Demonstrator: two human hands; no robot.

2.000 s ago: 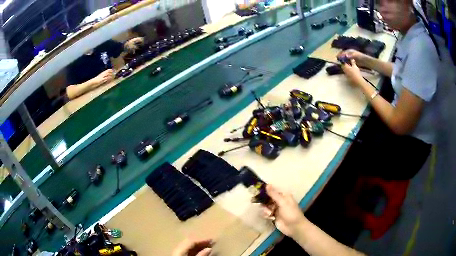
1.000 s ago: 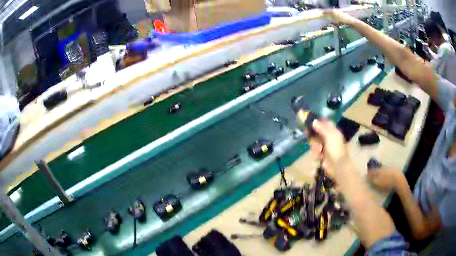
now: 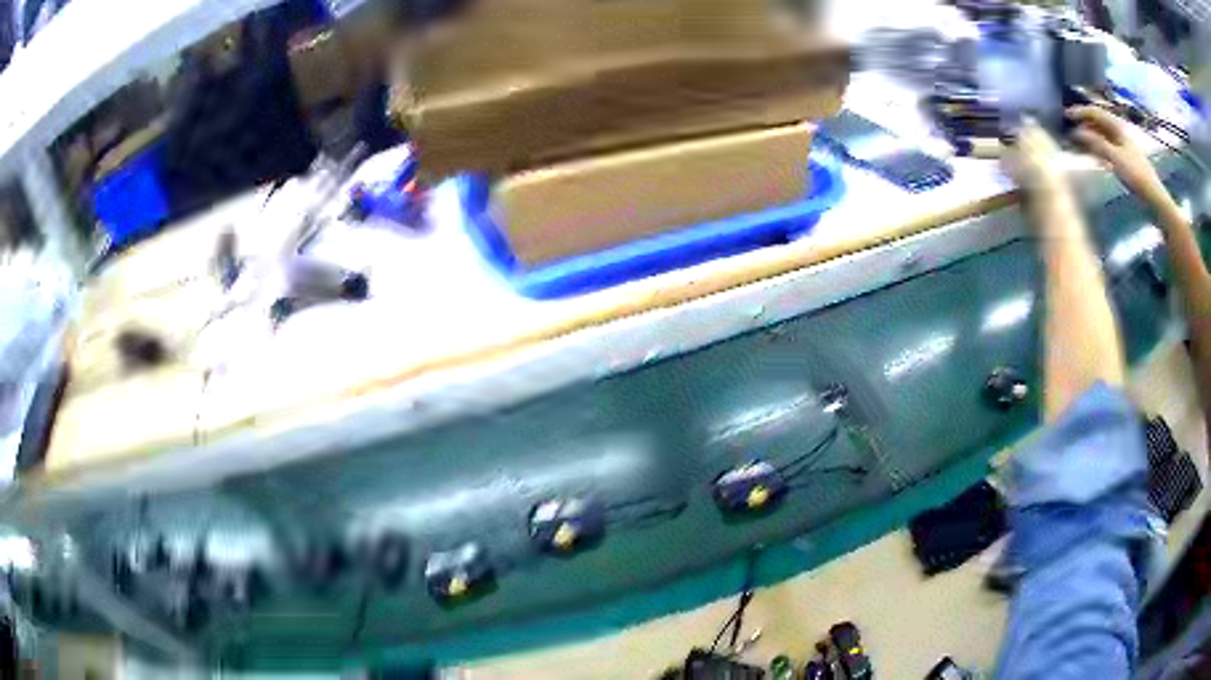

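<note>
My right hand (image 3: 1039,149) is stretched far out to the upper right, over the shelf above the belt, with a blue sleeve behind it. It is small and blurred, and I cannot tell whether it holds anything. My left hand is not in view. Black units with yellow patches lie spaced along the green conveyor belt (image 3: 651,458), among them one unit (image 3: 753,492) with its cable pointing right. The pile of unassembled units (image 3: 850,651) shows at the bottom edge, cut off.
A cardboard box (image 3: 651,193) stands in a blue tray (image 3: 664,266) on the raised shelf (image 3: 438,339). Another person's hand (image 3: 1105,140) is beside mine. Dark covers (image 3: 959,527) lie on the pale bench at right. Blurred items crowd the shelf's right end.
My view has swung up towards the shelf. My right hand, earlier gripping a dark unit over the bench and then the belt, has moved out to the shelf's right end. My left hand left view.
</note>
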